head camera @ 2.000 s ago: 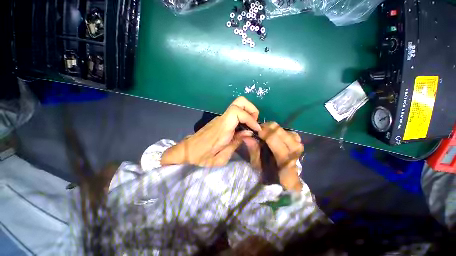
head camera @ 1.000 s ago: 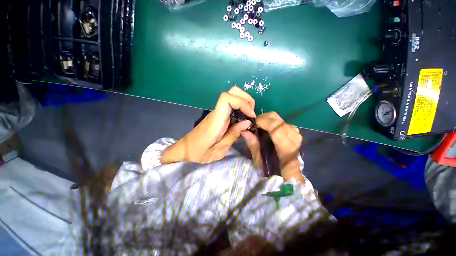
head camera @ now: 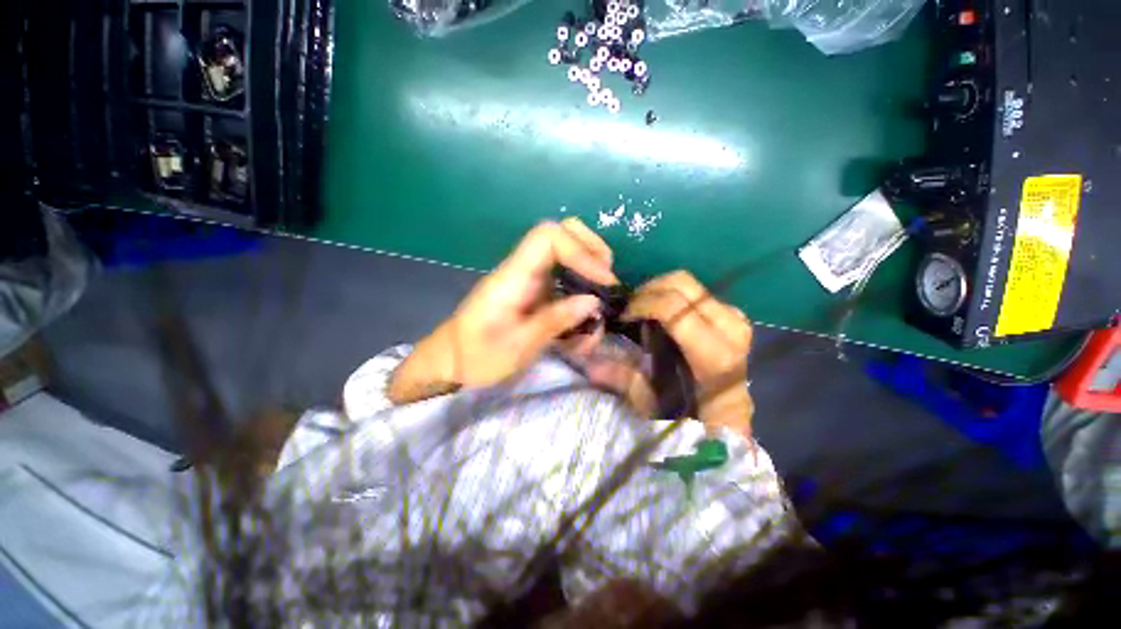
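Observation:
My left hand [head camera: 498, 322] holds a small black housing [head camera: 580, 285] between thumb and fingers, over the lap just off the bench's near edge. My right hand [head camera: 703, 344] is shut around a dark glossy dispensing syringe [head camera: 665, 369], which points up toward the housing. The fingertips of both hands are close together and hide the syringe tip. A green cap [head camera: 701, 457] shows below my right wrist, against the pale checked sleeve. Any tiny part at the fingertips is too small to tell.
The green mat [head camera: 467, 184] bears white specks [head camera: 629, 220], black and white rings [head camera: 602, 55] and clear bags [head camera: 848, 19]. A black tray [head camera: 289, 123] is at left. A black controller [head camera: 983, 160], a small packet [head camera: 854, 242] and a red tray [head camera: 1092, 375] are at right.
My left hand has shifted slightly left and turned the housing between its fingers. My right hand has stayed close beside it with the syringe. The green cap shows more fully than two seconds ago.

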